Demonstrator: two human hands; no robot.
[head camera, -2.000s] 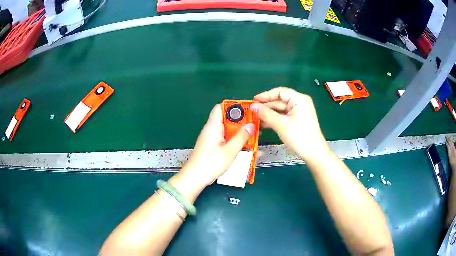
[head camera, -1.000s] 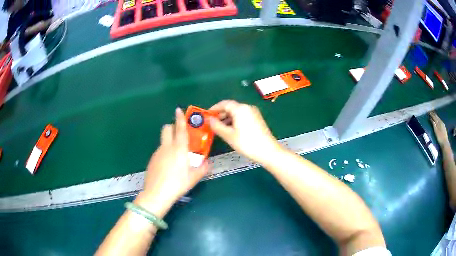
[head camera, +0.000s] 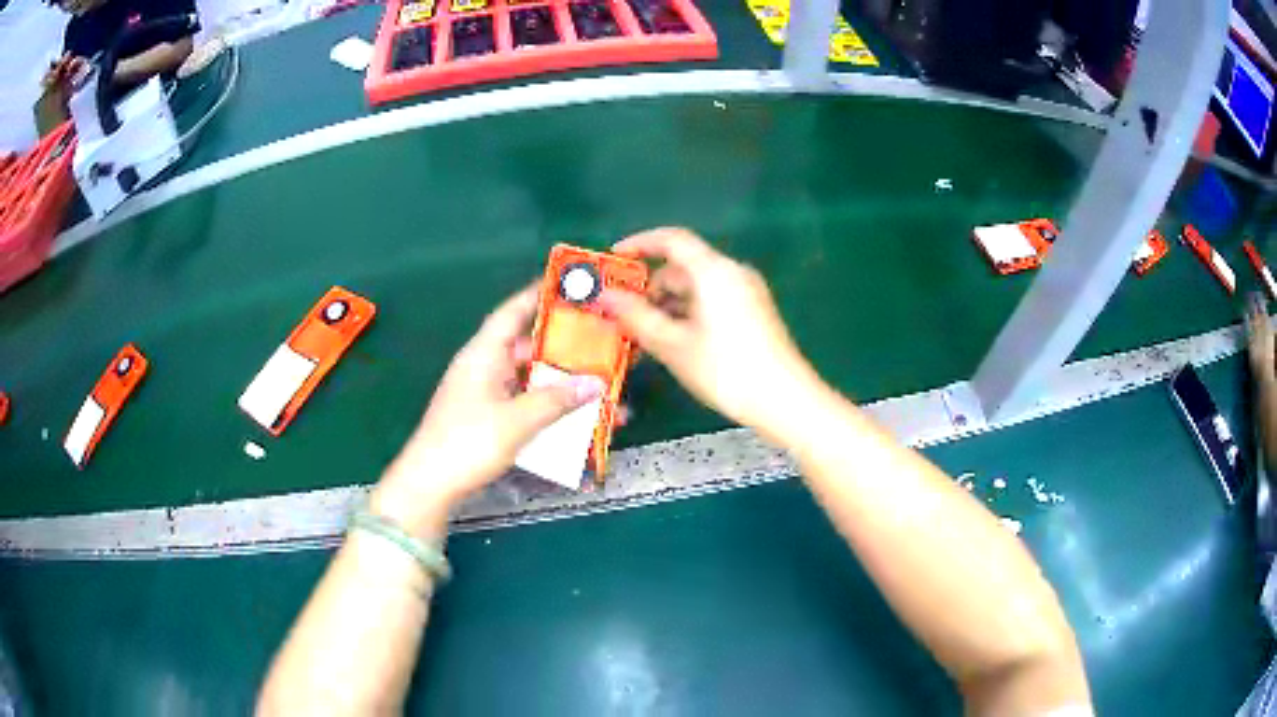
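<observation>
An orange phone unit (head camera: 577, 336) with a black lens ring (head camera: 580, 283) near its top and a white label (head camera: 560, 441) on its lower part is held above the conveyor belt's near edge. My left hand (head camera: 483, 406) grips it from the left, with the thumb on the label's upper edge. My right hand (head camera: 707, 315) has its fingertips at the unit's upper right corner, touching it. Whether those fingers pinch a small part cannot be seen.
The green belt (head camera: 784, 196) carries several orange units, with two at left (head camera: 308, 362), (head camera: 107, 406). A pale rail (head camera: 280, 516) and grey post (head camera: 1085, 224) border it. A red tray (head camera: 546, 42) stands beyond; a dark phone (head camera: 1207, 433) and another person's hand (head camera: 1262, 350) are at right.
Between the earlier frames and now, the view shifted and the belt units changed places. The unit in my hands now shows more of its label than one second ago. Both hands stay at the unit.
</observation>
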